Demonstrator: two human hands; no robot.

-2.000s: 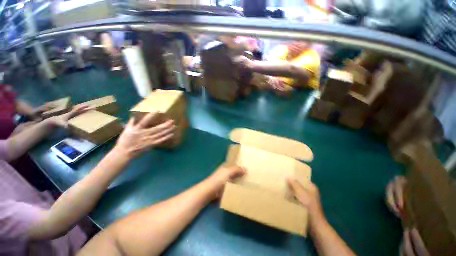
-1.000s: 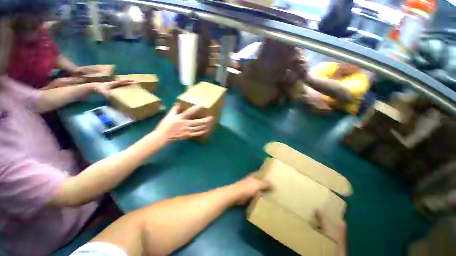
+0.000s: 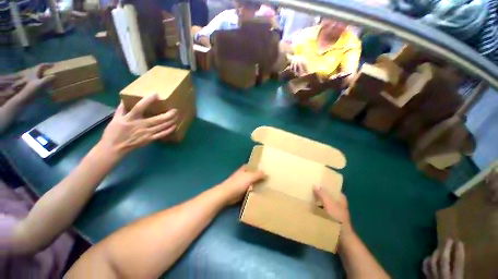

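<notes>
A brown mailer box [image 3: 289,218] is in front of me, its lid raised and the long front tuck flap [image 3: 297,147] with rounded ends standing out from the lid's free edge. My left hand [image 3: 241,185] grips the box's left side, thumb on the inside. My right hand [image 3: 333,208] grips its right side, thumb inside near the lower lid. The near wall of the box faces me. Both hands are bare. The box's underside is hidden.
At left, a neighbour's hand [image 3: 136,126] rests on closed boxes [image 3: 158,87]. A digital scale [image 3: 71,125] and more closed boxes [image 3: 75,78] are further left. A neighbour at right holds brown board [image 3: 469,229]. Open boxes [image 3: 404,87] cluster across the green table [image 3: 218,147].
The view has swung left and right between frames. The neighbour's hand has come off the box at the scale, and the scale plate is now bare. My grip on the open box looks the same.
</notes>
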